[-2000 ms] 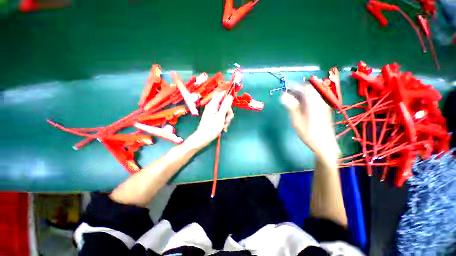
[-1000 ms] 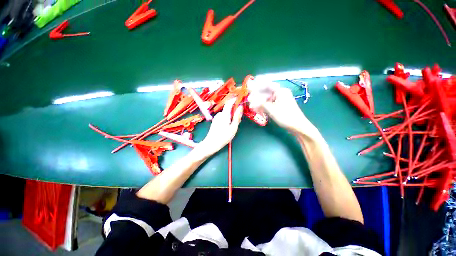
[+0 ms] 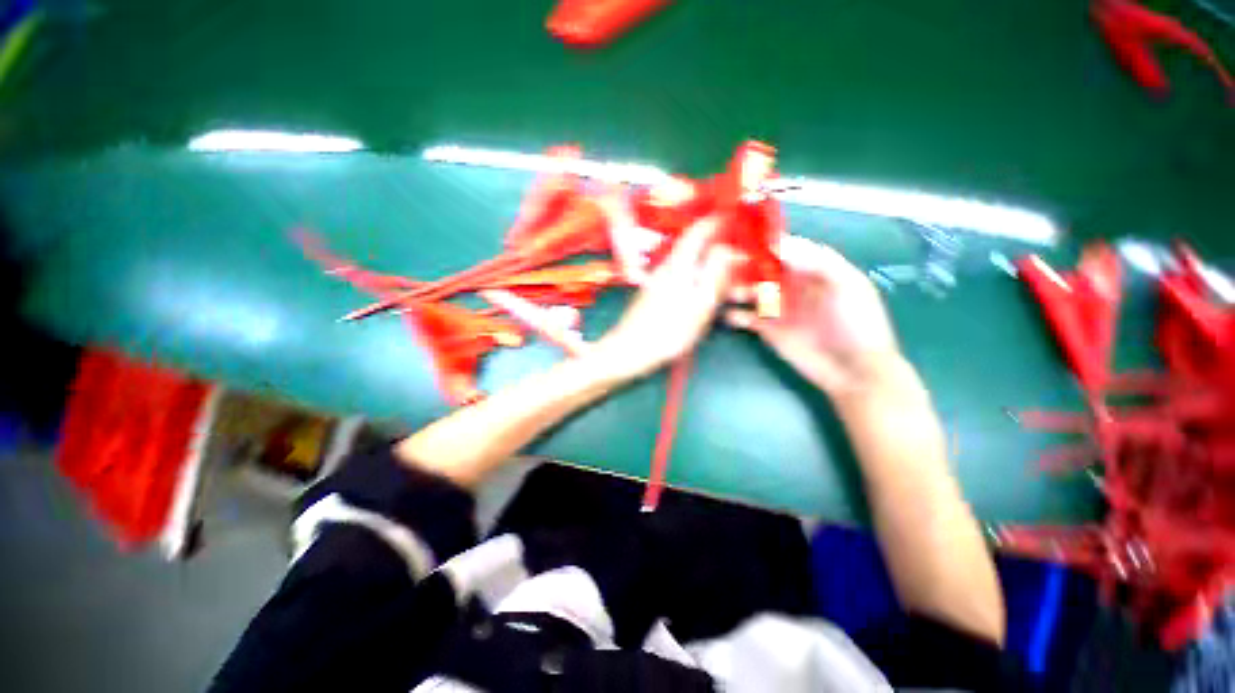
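Observation:
The picture is blurred. My left hand [image 3: 677, 305] grips a red battery clamp [image 3: 753, 224] above the green bench edge; its red lead [image 3: 666, 433] hangs down toward me. My right hand [image 3: 829, 311] is at the clamp's right side, with fingers on it near its pale end. Whether a spring is between my fingers cannot be seen. A small group of red clamps and handle halves [image 3: 454, 339] lies left of my hands. A few silvery springs [image 3: 932, 257] lie on the bench right of my right hand.
A large heap of red clamps with leads [image 3: 1178, 447] lies at the right. Single clamps lie on the green belt [image 3: 339, 68] beyond the bench. A silvery heap [image 3: 1212, 663] shows at the lower right corner. A red container [image 3: 129, 447] stands lower left, below the bench.
My right hand has moved from near the loose springs to the clamp in my left hand and stays there. The clamp looks turned and spread wider. The whole view has shifted and tilted.

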